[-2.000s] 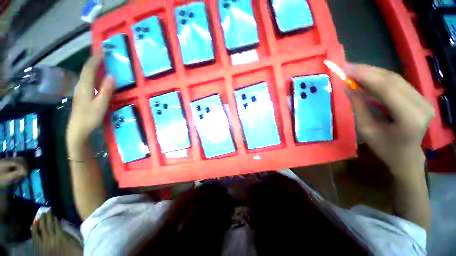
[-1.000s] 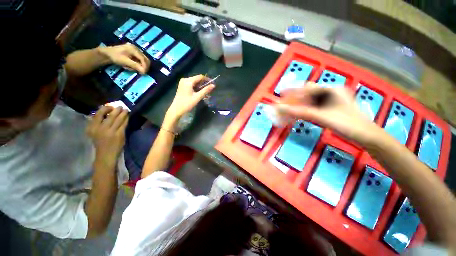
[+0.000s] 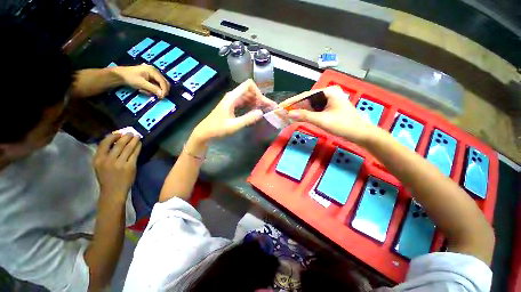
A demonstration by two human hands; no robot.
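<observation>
My left hand (image 3: 231,114) and my right hand (image 3: 328,111) meet above the left end of the red foam tray (image 3: 273,181). Between their fingertips is a small whitish, partly clear piece (image 3: 276,118), perhaps a card or film. An orange strip shows at my right fingers. Exactly what each hand grips is hard to tell. The tray lies on the bench and holds two rows of smartphones with light-blue backs, such as this smartphone (image 3: 374,209). My right forearm covers part of the tray. A white label (image 3: 319,198) lies beside one phone.
A coworker (image 3: 51,188) sits at the left with both hands at a black tray (image 3: 171,111) of blue phones. Two capped bottles (image 3: 263,73) stand behind my hands. A clear plastic sheet or cover (image 3: 420,85) and a small blue-white item (image 3: 328,58) lie beyond the red tray.
Two seconds ago both hands were at the raised red tray; it now lies on the bench. Since one second ago, my hands have come together, with the whitish piece between them.
</observation>
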